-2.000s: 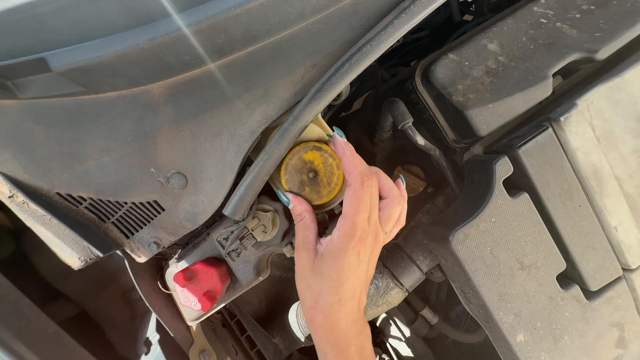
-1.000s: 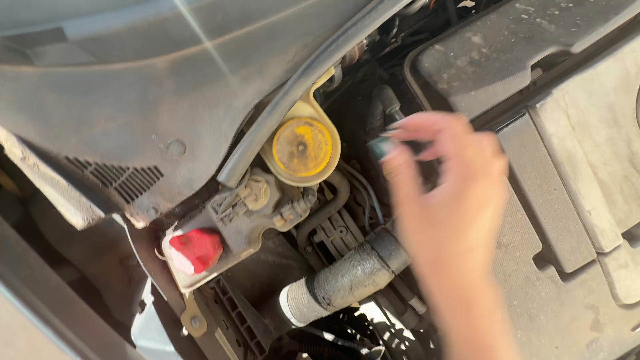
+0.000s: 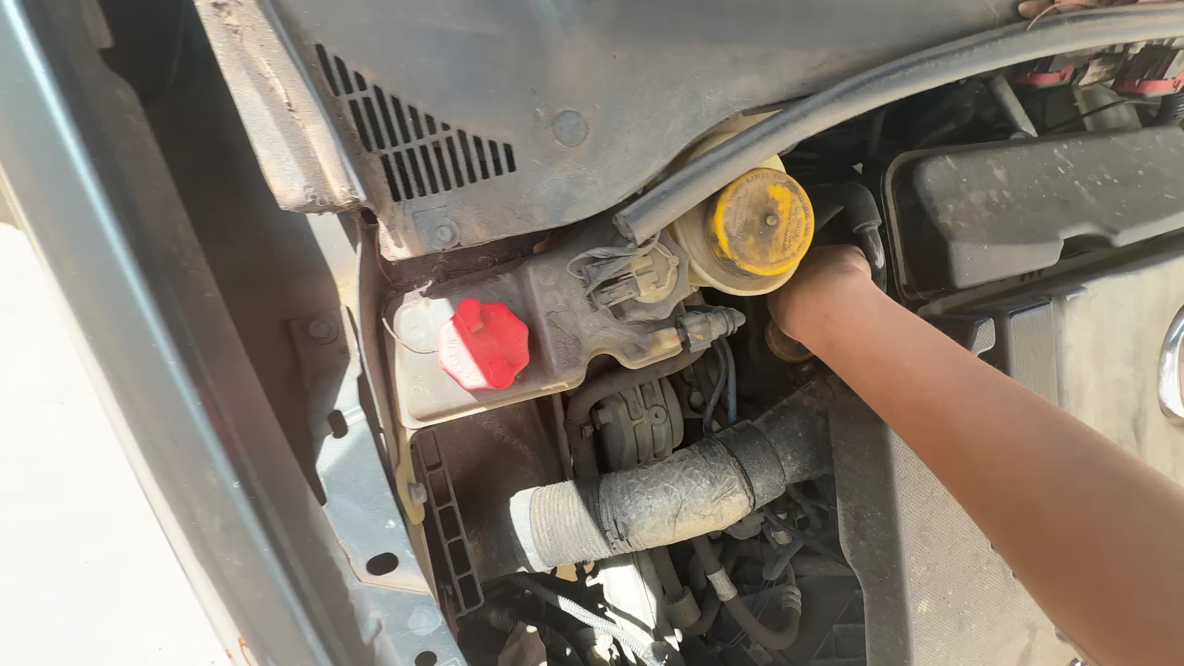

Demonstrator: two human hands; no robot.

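Observation:
My right hand (image 3: 821,289) reaches down into the gap between the brake fluid reservoir and the engine cover; its fingers are hidden, so what they touch cannot be told. Just left of the wrist is the worn yellow cap (image 3: 766,222), seated on the pale plastic reservoir (image 3: 731,275). A round brownish part (image 3: 786,346) shows partly below the wrist. Further left, a red plastic cap (image 3: 485,344) sits on a dirty plastic fluid tank (image 3: 555,319) with an electrical connector (image 3: 708,326) at its side. My left hand is out of view.
A rubber seal strip (image 3: 832,97) crosses over the reservoir along the cowl panel (image 3: 592,55). Below runs a wrapped corrugated air duct (image 3: 661,499). The engine cover (image 3: 1036,518) fills the right side, and the fender edge (image 3: 157,370) stands at the left.
My right hand was around the yellow cap, then came off it and moved right; now it is down in the gap beside the reservoir. The view has shifted and turned.

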